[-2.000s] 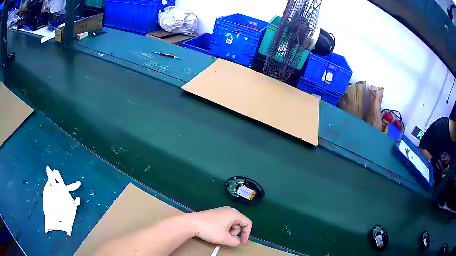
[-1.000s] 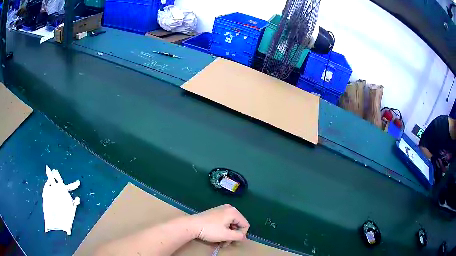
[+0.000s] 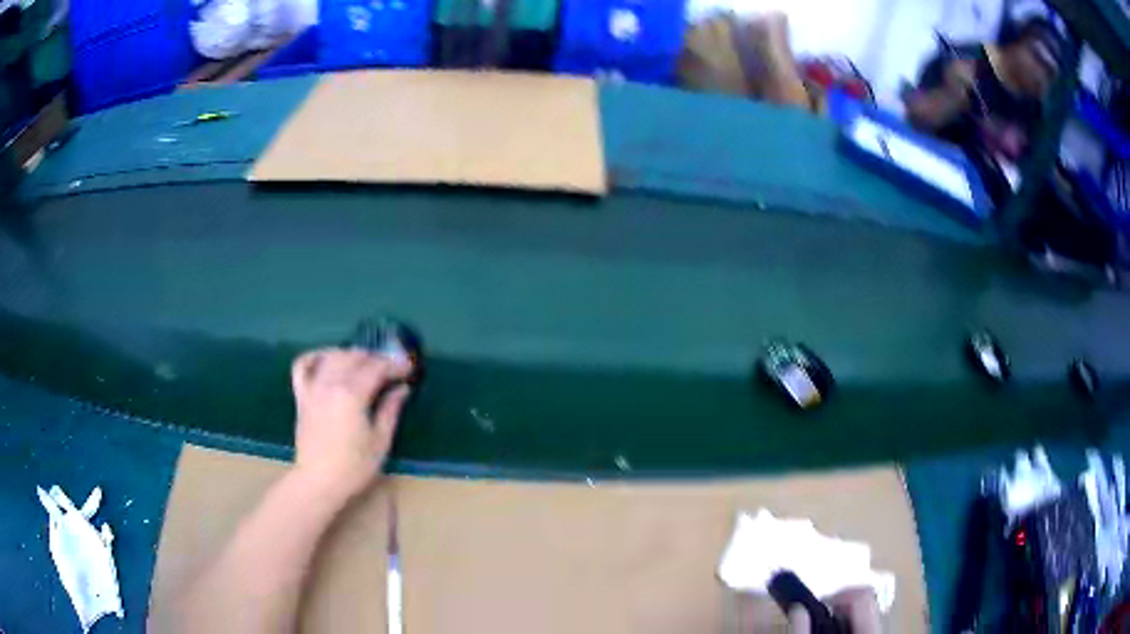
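My bare left hand (image 3: 341,403) reaches over the belt, its fingers and thumb on the near left edge of a black half-assembled electronic unit (image 3: 390,341) and partly covering it. The image is blurred there. Slim tweezers (image 3: 394,588) lie on the cardboard mat (image 3: 558,557) below this hand. My right hand (image 3: 855,609) is cut off by the bottom edge. It holds a thick black barrel, apparently a dispensing syringe (image 3: 799,599), over a white wiping cloth (image 3: 793,555).
More units lie to the right on the dark green belt (image 3: 595,273), the nearest open one (image 3: 796,374) showing a silver battery. A white glove (image 3: 82,557) lies left, a cardboard sheet (image 3: 434,130) beyond the belt. A blue tray (image 3: 911,161) and a person (image 3: 991,93) are far right.
The view has swung right and down. My left hand has moved from the belt's near edge onto the unit. My right hand, the black barrel and the cloth have come into view.
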